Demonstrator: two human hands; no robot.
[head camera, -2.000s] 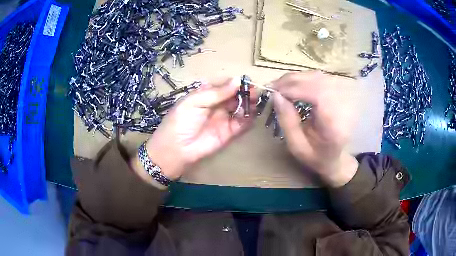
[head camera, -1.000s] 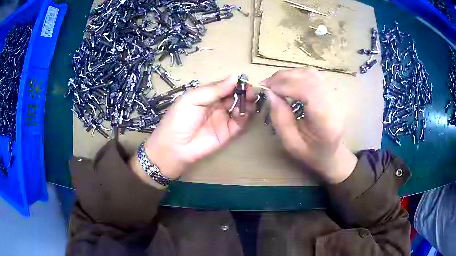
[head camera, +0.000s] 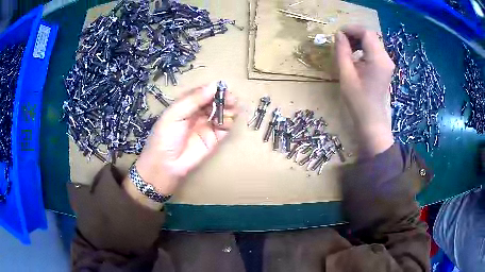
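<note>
My left hand (head camera: 183, 135) holds one small dark assembly (head camera: 219, 103) upright between thumb and fingers, its silvery end up. My right hand (head camera: 364, 66) is over the stained cardboard pad (head camera: 271, 50) at the upper right, thumb and fingertips closed on a thin pale stick (head camera: 325, 39). The stick's far end is by a whitish spot on the pad. A large heap of assemblies (head camera: 119, 79) lies at the left. A smaller group (head camera: 306, 138) lies at the centre right between my hands, one piece (head camera: 259, 112) a little apart.
The cardboard work sheet (head camera: 223, 183) lies on a dark green bench (head camera: 250, 218). A blue bin (head camera: 32, 127) of similar parts stands at the left. Another pile (head camera: 420, 90) lies at the right. Spare sticks (head camera: 303, 16) lie on the pad. A person's grey-clothed part (head camera: 462, 228) shows at the lower right.
My right hand has moved from beside the held assembly up and right to the pad with the stick, uncovering the centre group. My left hand and its assembly have shifted left in the view.
</note>
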